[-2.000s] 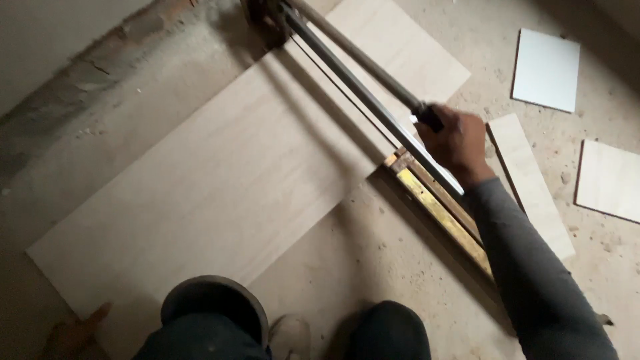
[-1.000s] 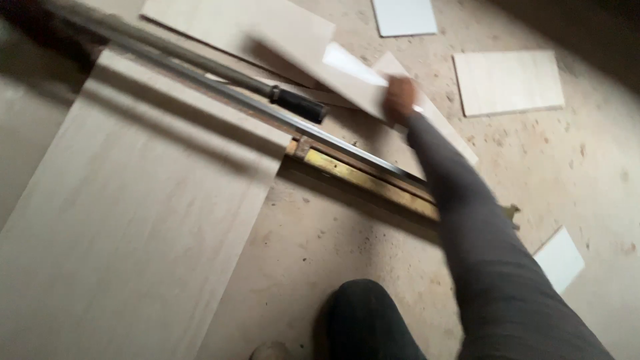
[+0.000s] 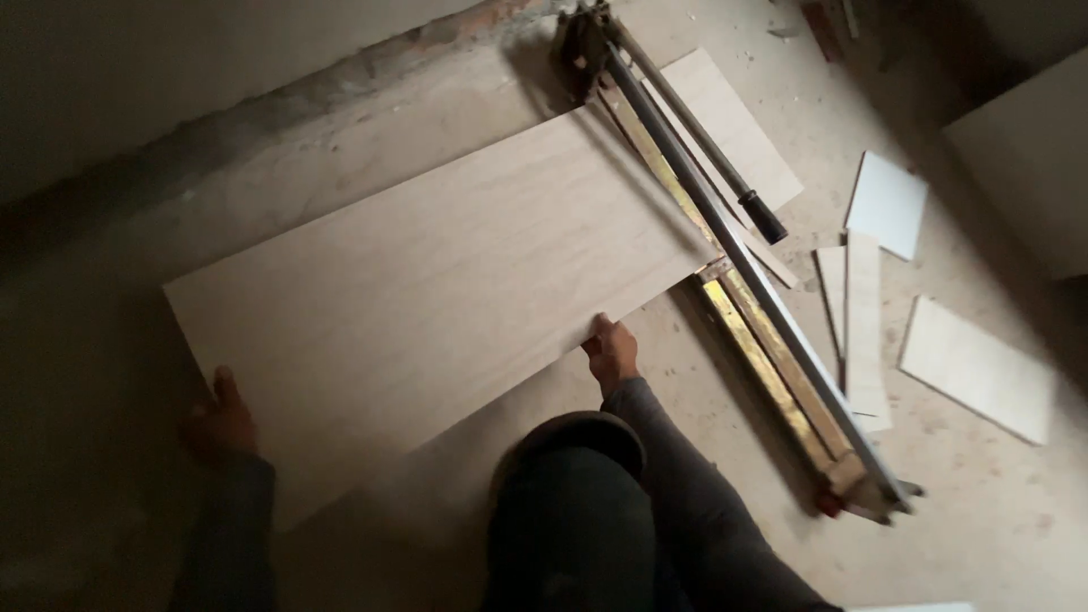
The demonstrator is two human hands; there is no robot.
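Observation:
A large beige tile (image 3: 425, 280) reaches from the left to the bed of a manual tile cutter (image 3: 769, 357), where its right end lies. My left hand (image 3: 221, 421) grips the tile's left end, with the thumb on top and the fingers hidden in shadow. The near long edge is held by my right hand (image 3: 612, 348), thumb on the face and fingers partly beneath. Over the rail side of the cutter, its lever handle (image 3: 765, 217) with a black grip stands free of both hands. Beyond the rail rests another beige tile piece (image 3: 722, 127).
Narrow tile strips (image 3: 865, 331), a whitish tile piece (image 3: 886, 204) and a beige offcut (image 3: 977, 365) lie on the dusty floor at the right. A rough wall base (image 3: 340, 110) runs along the upper left. My knee (image 3: 569, 518) is close to the tile's near edge.
My right hand has left the lever grip, reached among the tile pieces beyond the cutter, and now holds the large tile's near edge. A narrow strip now overlaps another on the floor.

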